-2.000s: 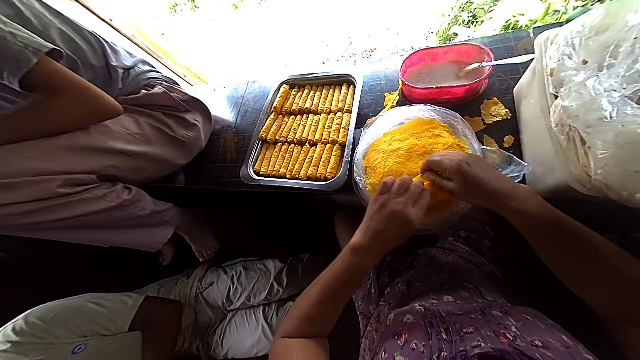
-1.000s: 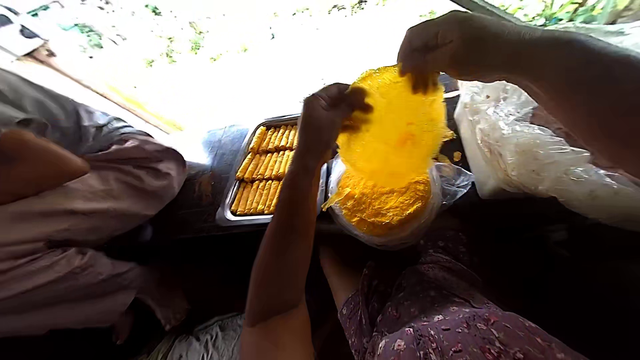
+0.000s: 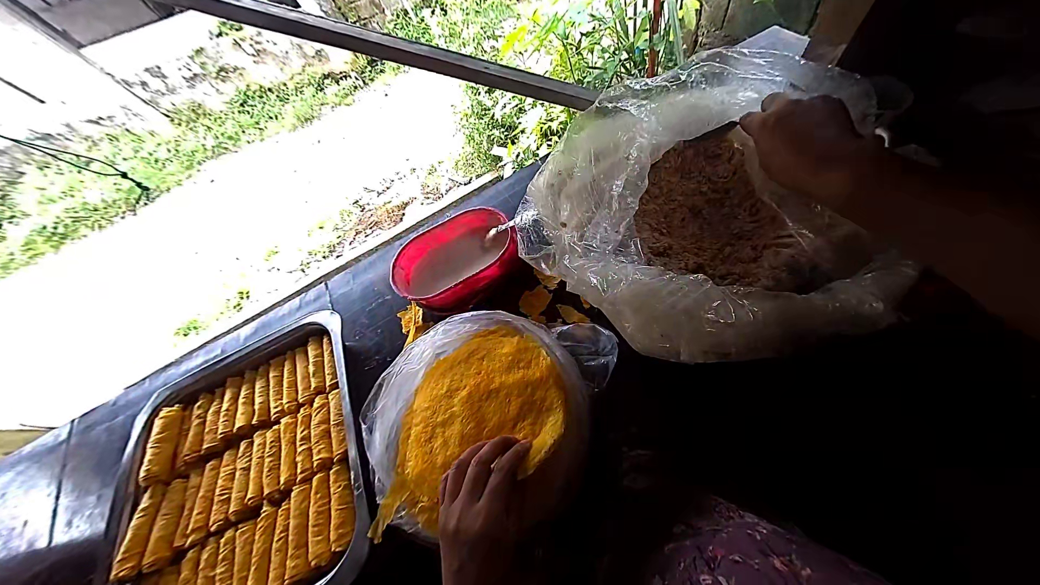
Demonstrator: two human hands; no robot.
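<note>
A stack of round yellow wrapper sheets (image 3: pixel 479 390) lies on a plastic-lined round support at the lower middle. My left hand (image 3: pixel 483 496) rests its fingertips on the near edge of the top sheet. At the upper right, my right hand (image 3: pixel 804 146) is at the rim of a large clear plastic bag (image 3: pixel 601 179), in shadow; what its curled fingers hold is not clear. Brown shredded filling (image 3: pixel 707 215) lies inside the bag. Rows of yellow rolls (image 3: pixel 268 455) fill a metal tray (image 3: pixel 351 431) on the left.
A red plastic tub (image 3: pixel 455 252) of cloudy liquid, with a utensil handle over its rim, stands behind the stack. Torn yellow wrapper pieces (image 3: pixel 535 302) lie on the dark tiled counter (image 3: pixel 49 487). A metal bar (image 3: pixel 390 50) crosses the far side.
The yellow sheet both hands held up is down on the stack. My right hand has moved right to the bag, and my left hand down to the sheet. The view has swung right.
</note>
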